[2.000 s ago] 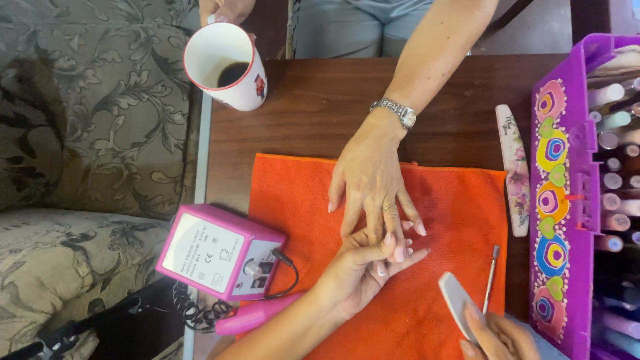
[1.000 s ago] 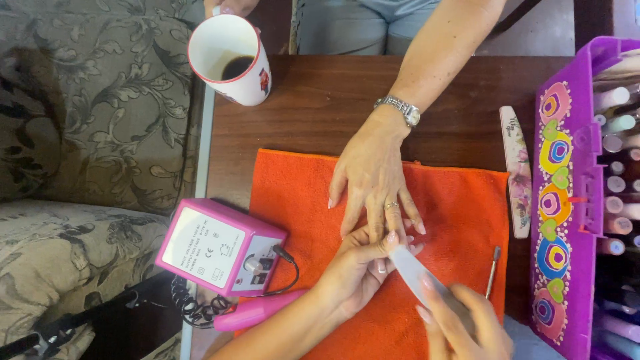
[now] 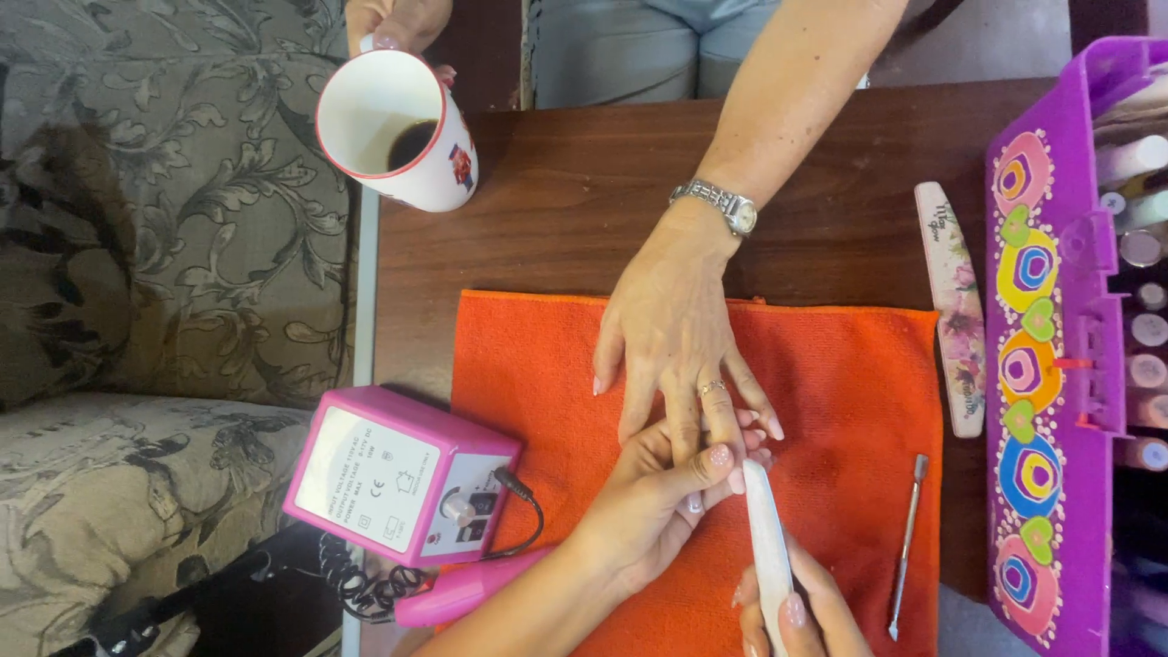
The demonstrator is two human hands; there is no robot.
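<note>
My left hand [image 3: 652,497] holds a finger of the other person's hand [image 3: 671,328], thumb on top near the fingertip, over an orange cloth [image 3: 849,383]. That hand wears a ring and a silver-toned wristwatch [image 3: 716,204] and lies palm down. In my right hand [image 3: 803,607], at the bottom of the view, is a white nail file [image 3: 769,547]; its tip is beside the held fingertip, and whether they touch I cannot tell. A metal cuticle pusher [image 3: 908,547] lies on the cloth to the right of my right hand.
At left are a pink nail drill control box [image 3: 392,474], its coiled cord and a pink handpiece [image 3: 470,584]. The person's other hand [image 3: 401,23] holds a mug [image 3: 397,128] of dark drink. A floral nail file [image 3: 954,310] lies beside a purple case [image 3: 1063,365] of bottles.
My right hand brought the white file up and left to the held fingertip. Since one second ago, the file has turned more upright. My left hand still holds the person's finger.
</note>
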